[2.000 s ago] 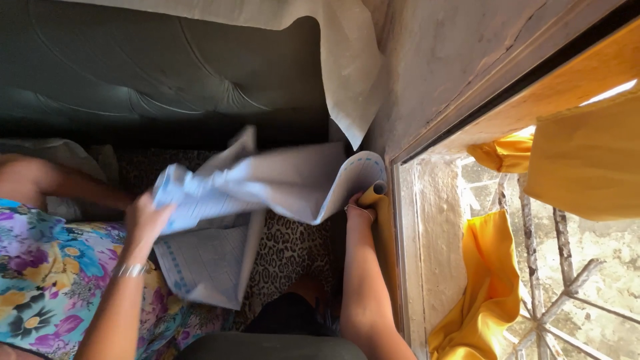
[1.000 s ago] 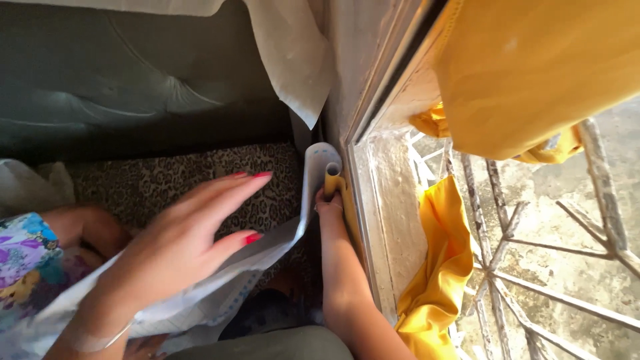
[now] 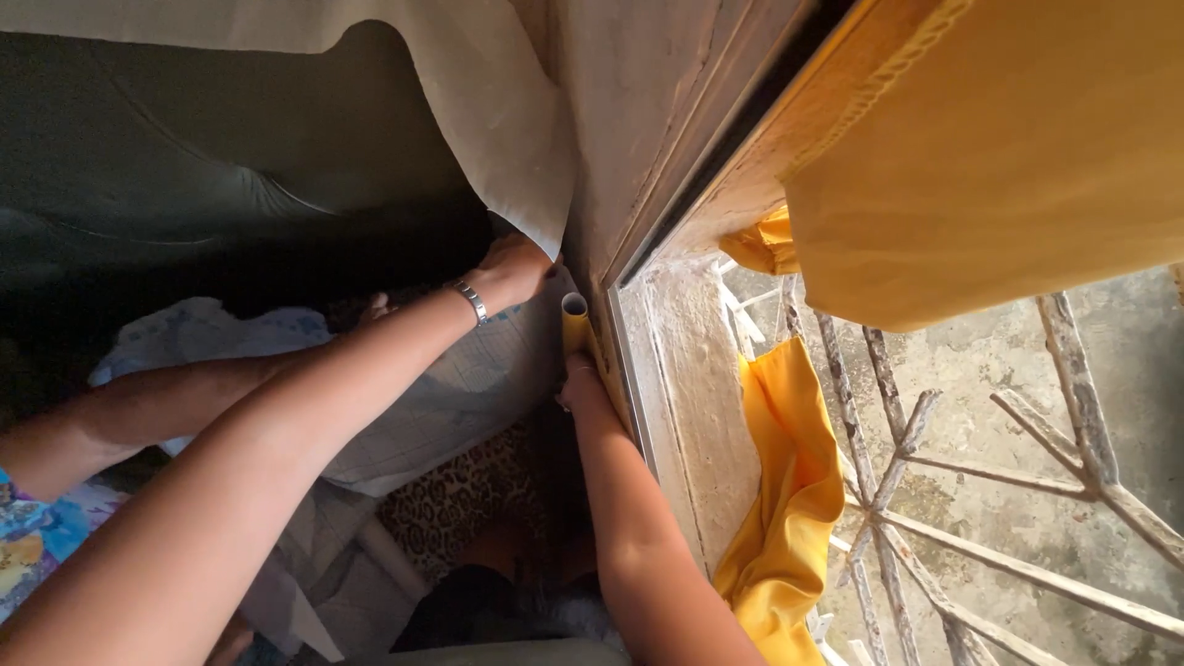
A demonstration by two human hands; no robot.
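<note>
My right hand (image 3: 578, 375) is closed around a yellow roll (image 3: 574, 319) with a hollow end, held upright against the wall beside the window frame. A pale sheet with a faint grid and blue marks (image 3: 435, 416) spreads to the left of the roll. My left hand (image 3: 518, 268), with a metal band at its wrist, reaches to the upper edge of this sheet, just above and left of the roll. Its fingertips are partly hidden beside the hanging tip of a whitish sheet (image 3: 499, 139), so its hold is unclear.
A co-worker's arm (image 3: 176, 398) and floral clothing (image 3: 65, 532) are at left, near my left forearm. A dark tufted backrest (image 3: 185, 139) stands behind leopard-print fabric (image 3: 453, 499). To the right are a window frame (image 3: 638, 388), yellow cloth (image 3: 786, 490) and metal bars (image 3: 1017, 564).
My left hand has moved forward to the sheet's upper edge near the roll; one second ago it was raised with fingers spread. My right hand still holds the roll.
</note>
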